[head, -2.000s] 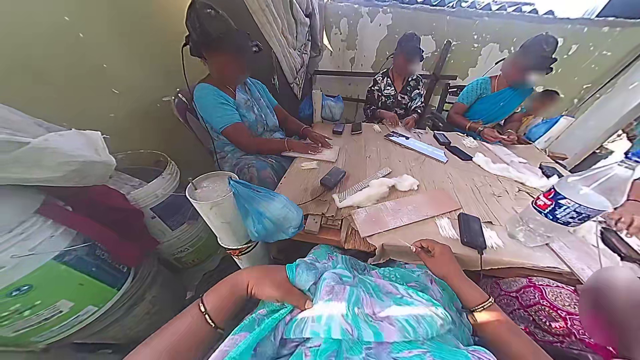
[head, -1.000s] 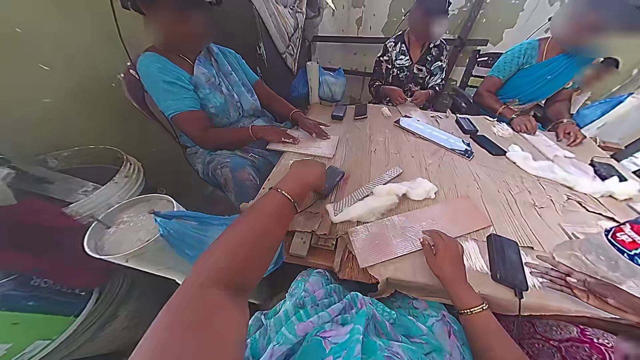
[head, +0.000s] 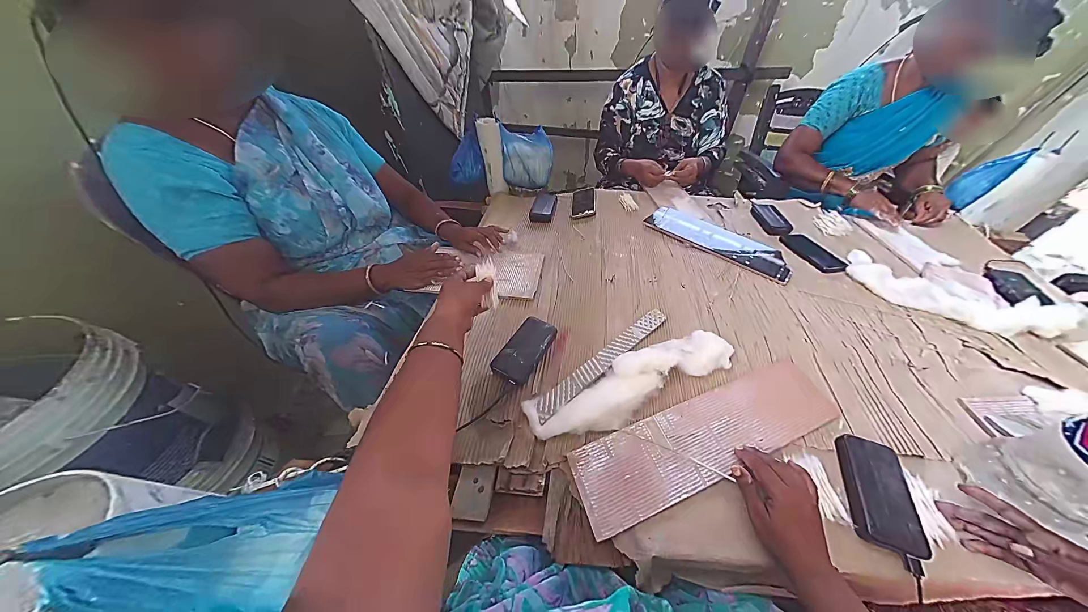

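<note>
My left hand [head: 466, 299] reaches out over the far left of the table, closed on a small bundle of white cotton wicks [head: 485, 274], beside a person's hands on a ribbed board [head: 520, 274]. My right hand [head: 778, 489] rests at the near edge, its fingertips pinching the end of a thin wick [head: 676, 452] that lies across a pinkish ribbed board [head: 722, 425]. White cotton wool [head: 629, 382] lies partly over a perforated metal strip [head: 633, 336]. Finished-looking wicks [head: 820, 484] lie beside a black power bank [head: 880, 493].
Another black power bank [head: 524, 350] with a cable lies near the left edge. Phones, a shiny flat case [head: 718, 242] and more cotton [head: 960, 297] are farther back. Several people sit around the table; one's hand is at right. A blue bag [head: 195, 544] and buckets stand at lower left.
My left hand has moved from beside the dark power bank to the person on the left, and white wicks now show in it. The view has shifted closer over the table.
</note>
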